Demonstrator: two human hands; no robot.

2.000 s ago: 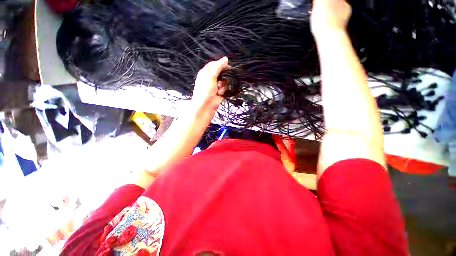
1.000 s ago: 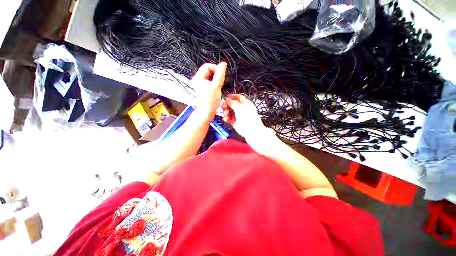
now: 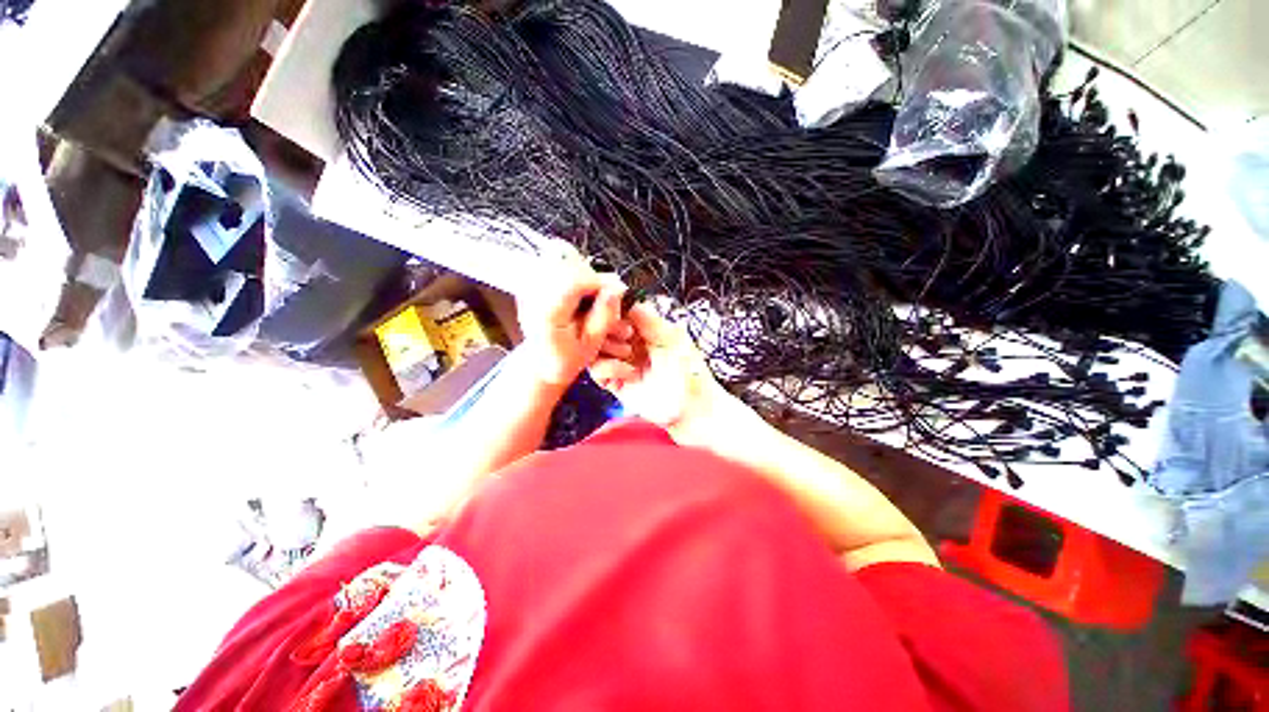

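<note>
A thick pile of thin black cables [image 3: 779, 195] lies across the white table, with small black cable ends [image 3: 1113, 403] clustered at the right. My left hand [image 3: 571, 327] and my right hand [image 3: 654, 365] meet at the table's near edge, in front of my chest. The fingers of my left hand pinch a small black piece [image 3: 601, 298] that looks like a cable part. The fingertips of my right hand are beside it; what they hold is hidden. Loose strands run from near the hands into the pile.
A crumpled clear plastic bag [image 3: 960, 118] lies on the pile. A carton with yellow boxes [image 3: 434, 341] stands left of my hands, a blue bin [image 3: 582, 406] is partly hidden below them. A red plastic stool [image 3: 1065, 563] and pale blue cloth [image 3: 1214, 431] are at the right.
My right hand has come back from the pile to beside my left hand, and the two are now closer together. The camera view has shifted, showing more of the table's far side.
</note>
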